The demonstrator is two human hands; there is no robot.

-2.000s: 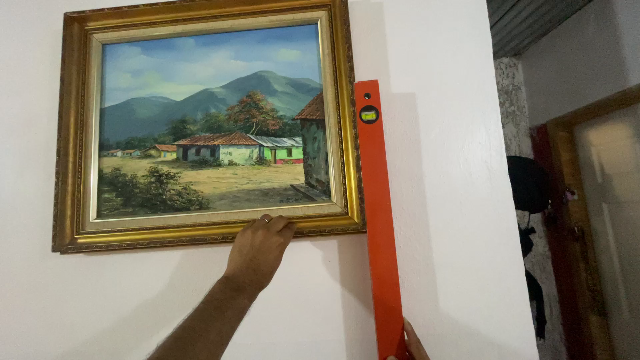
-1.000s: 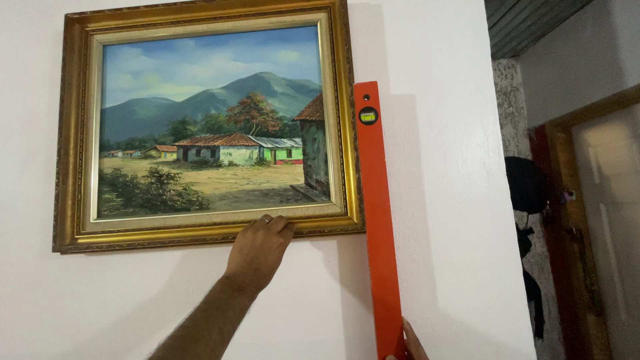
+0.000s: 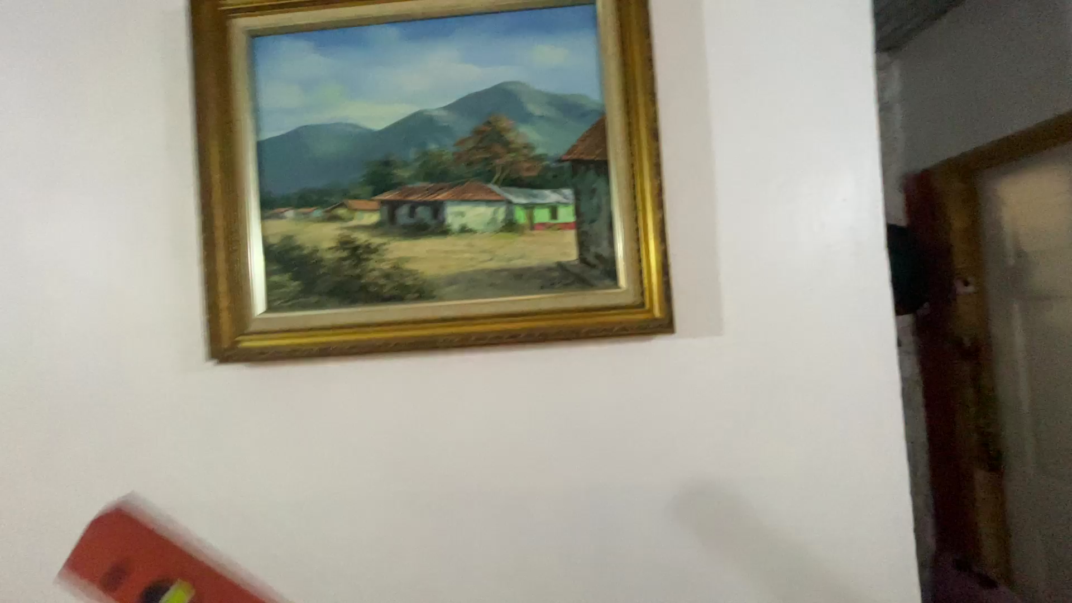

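A landscape painting in a gilt frame [image 3: 657, 209] hangs on the white wall, its lower edge visible in full and its top edge partly cut off by the view. At the lower left, one end of a red spirit level [image 3: 159, 561] shows, tilted and blurred by motion, below the frame and apart from it. A yellow-green vial sits near that end. The rest of the level lies outside the view. Neither my left hand nor my right hand can be seen, so what holds the level is hidden.
The white wall [image 3: 536, 435] ends in a vertical edge at the right. Beyond it stand a wooden door frame [image 3: 963, 335] with a pale door [image 3: 1034, 352] and a dark round object [image 3: 906, 268]. A soft shadow falls on the lower right of the wall.
The level has left the frame's right side, where it stood upright, and is now tilted at the lower left. The hand at the frame's bottom edge and the one at the level have gone from view.
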